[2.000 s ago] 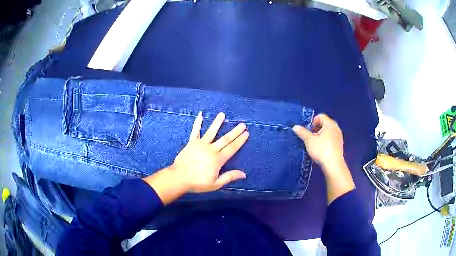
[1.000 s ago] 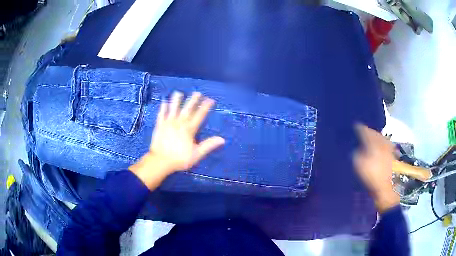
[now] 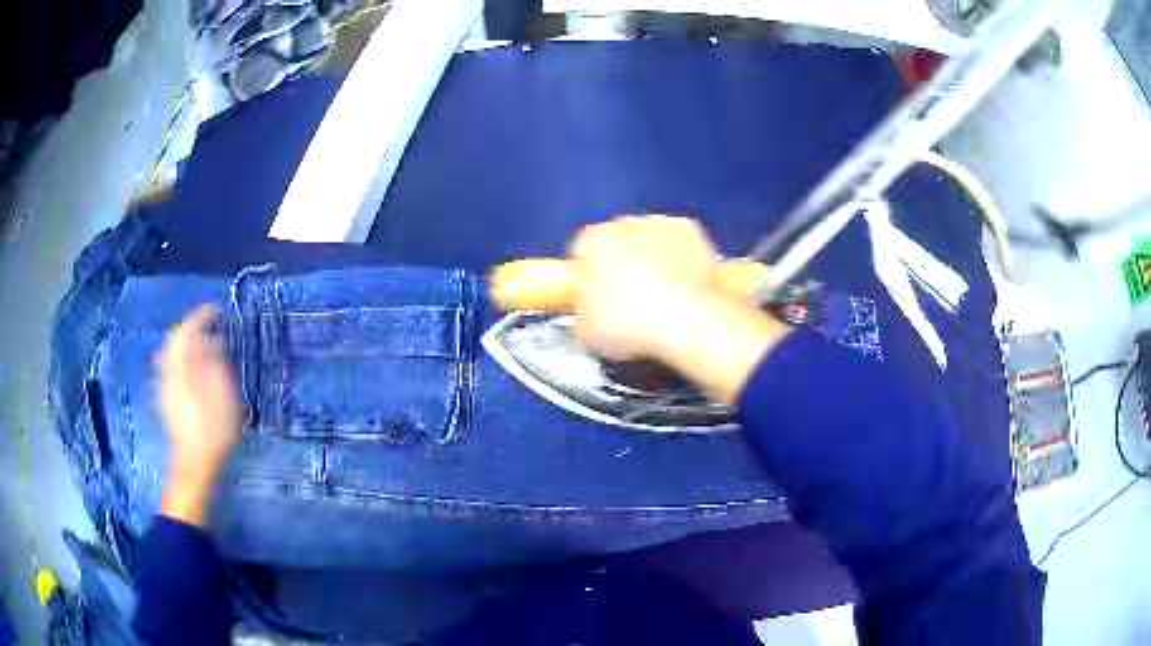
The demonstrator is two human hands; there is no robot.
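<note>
The blue denim jeans leg (image 3: 555, 473) lies flat across the dark navy table cover (image 3: 606, 139). A stitched cargo pocket (image 3: 366, 360) shows on its left half. My right hand (image 3: 644, 284) is closed around the yellow-tan handle of the steam iron (image 3: 555, 366). The iron's silver soleplate sits over the leg just right of the pocket, pointing left. My left hand (image 3: 200, 398), blurred, is at the denim left of the pocket; its fingers are not clear, and whether it grips cloth cannot be told. My right sleeve covers the hem end.
A white strip (image 3: 372, 126) lies across the table's back left. A pale hose or cable runs from the iron to the upper right. The iron rest (image 3: 1041, 410) is bare at the right edge. Crumpled denim (image 3: 95, 353) hangs at the left.
My right hand has gone from the hem to the parked iron, taken hold of it and brought it left onto the leg. My left hand has moved left off the leg's middle, past the pocket.
</note>
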